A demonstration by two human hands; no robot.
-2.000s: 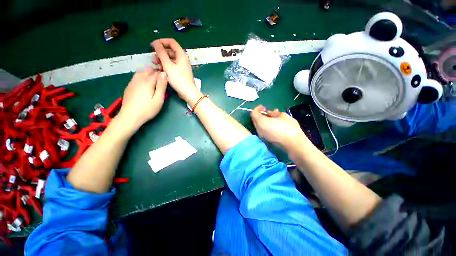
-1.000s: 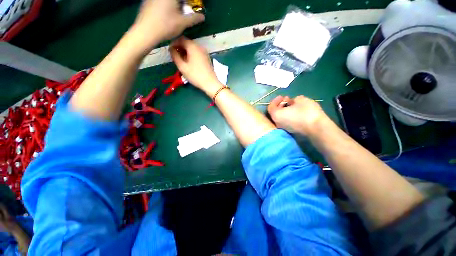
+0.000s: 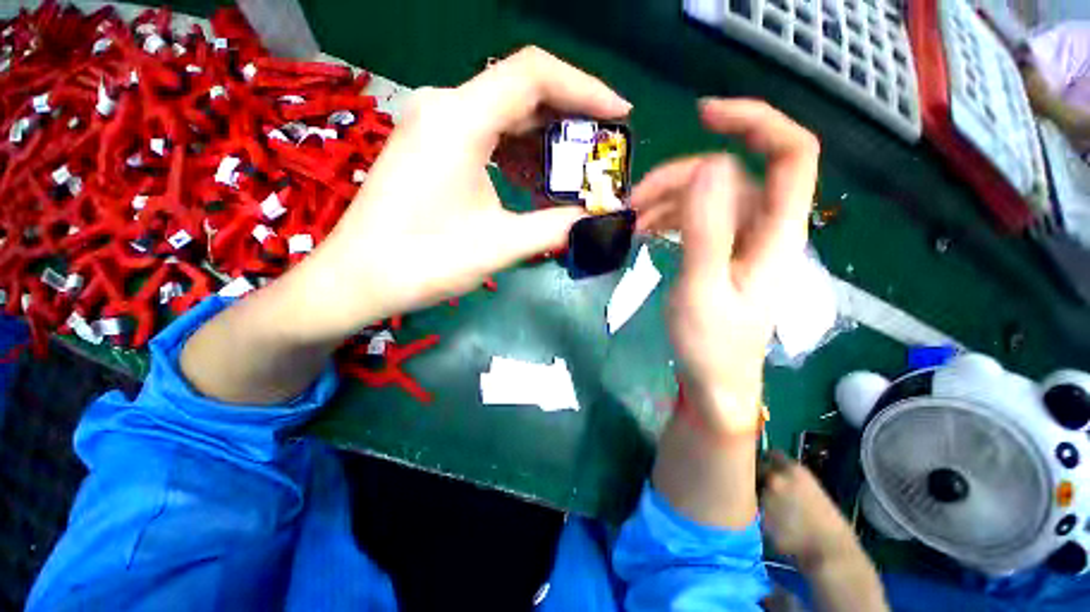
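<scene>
My left hand (image 3: 412,197) holds a small black open unit (image 3: 555,164) between its fingers and thumb, raised above the bench. The unit's inside shows a white area and yellow-gold film. A dark glossy cover piece (image 3: 601,244) hangs below it, joined by the yellow film, beside my left thumb tip. My right hand (image 3: 726,239) is just right of the unit, slightly blurred, fingers apart and curved, and nothing shows in it. White paper slips (image 3: 527,383) lie on the green bench mat (image 3: 466,418) below the hands.
A large heap of red spring clamps (image 3: 132,167) fills the left. White trays (image 3: 825,54) and a red tray (image 3: 983,155) stand at upper right. A clear bag (image 3: 813,317) lies behind my right hand. A panda-shaped fan (image 3: 956,466) and another person's hand (image 3: 803,516) are at lower right.
My left hand has come back from the conveyor with the open unit in it. My right hand has lifted off the bench area to beside the unit. The view has shifted, showing more clamps and the trays.
</scene>
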